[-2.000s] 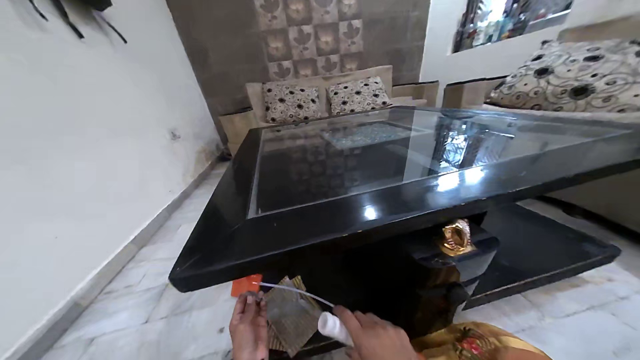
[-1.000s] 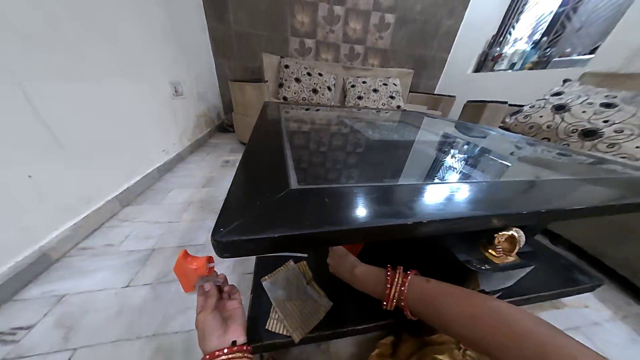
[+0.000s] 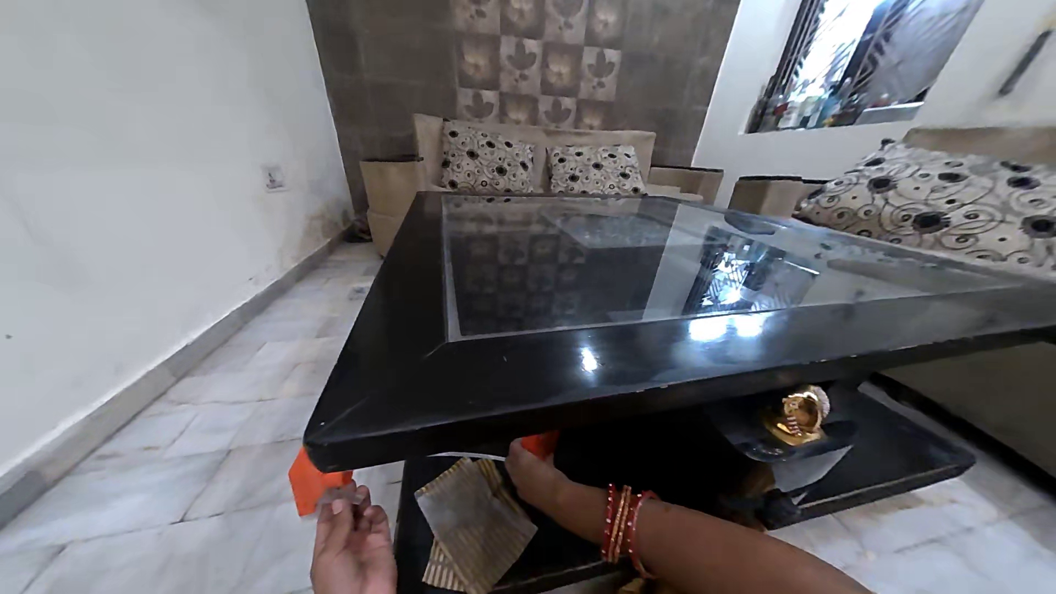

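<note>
Near the table's left corner, my left hand (image 3: 353, 540) has its fingers closed on a small clear piece joined to an orange plastic object (image 3: 309, 483). My right hand (image 3: 536, 478) reaches under the edge of the black glass-topped table (image 3: 495, 388), its fingers around another orange object (image 3: 540, 444) that is mostly hidden by the hand and the table. A thin white cord (image 3: 466, 454) shows between the hands, just under the tabletop. Striped folded cloths (image 3: 477, 528) lie on the lower shelf (image 3: 569, 571), below that cord.
A gold figurine (image 3: 800, 415) stands under the tabletop at the right. A white wall (image 3: 148, 206) runs along the left side, above marble-look floor tiles (image 3: 214, 478). Behind the table is a sofa with patterned cushions (image 3: 487, 159); a larger cushion (image 3: 940, 202) is at the right.
Two seconds ago my right hand held a white object beside the cloths; since then it has moved under the tabletop. The orange object at my left hand is now partly behind the table's corner.
</note>
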